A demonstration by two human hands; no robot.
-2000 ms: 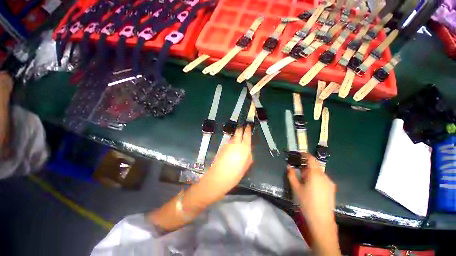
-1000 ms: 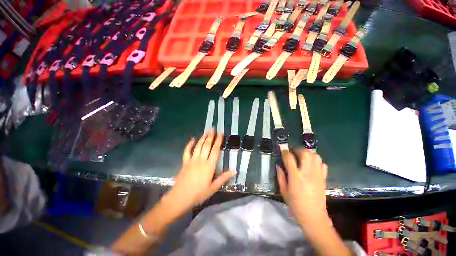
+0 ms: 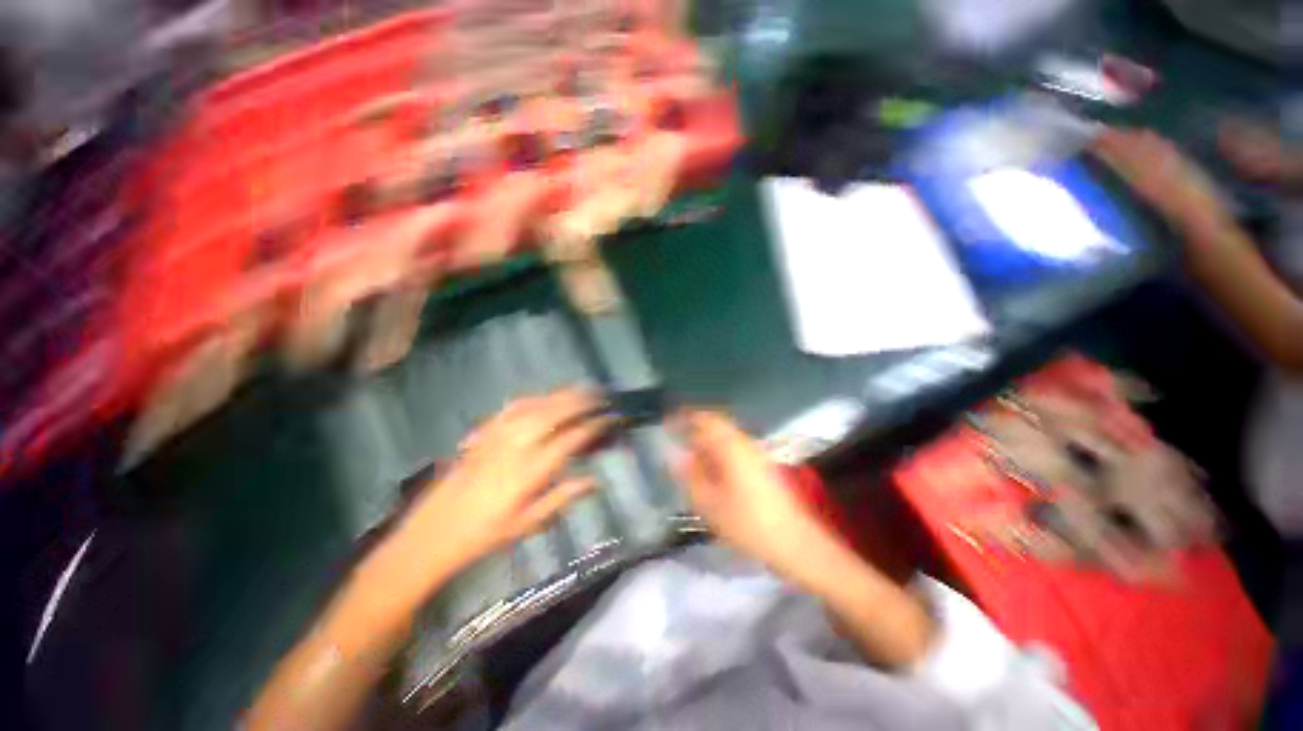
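The frame is badly blurred. Several wristwatches with pale grey-green straps [image 3: 500,357] lie side by side on the dark green bench in front of me. My left hand [image 3: 522,464] lies over the row, its fingertips near a dark watch face [image 3: 636,404] at the row's right end. My right hand [image 3: 736,479] is just right of that watch, low over the bench edge. Whether either hand grips a watch cannot be told through the blur.
An orange-red tray [image 3: 272,129] with beige-strapped watches stands behind the row. A white paper sheet [image 3: 872,271] and a blue bin [image 3: 1015,214] are at right. Another red tray [image 3: 1143,614] with watches is low right. Another person's arm [image 3: 1215,243] reaches in at far right.
The view has swung to the right, bringing in the other person's arm and more of the low red tray. The loose watches now lie in a closer row, and my hands are nearer together.
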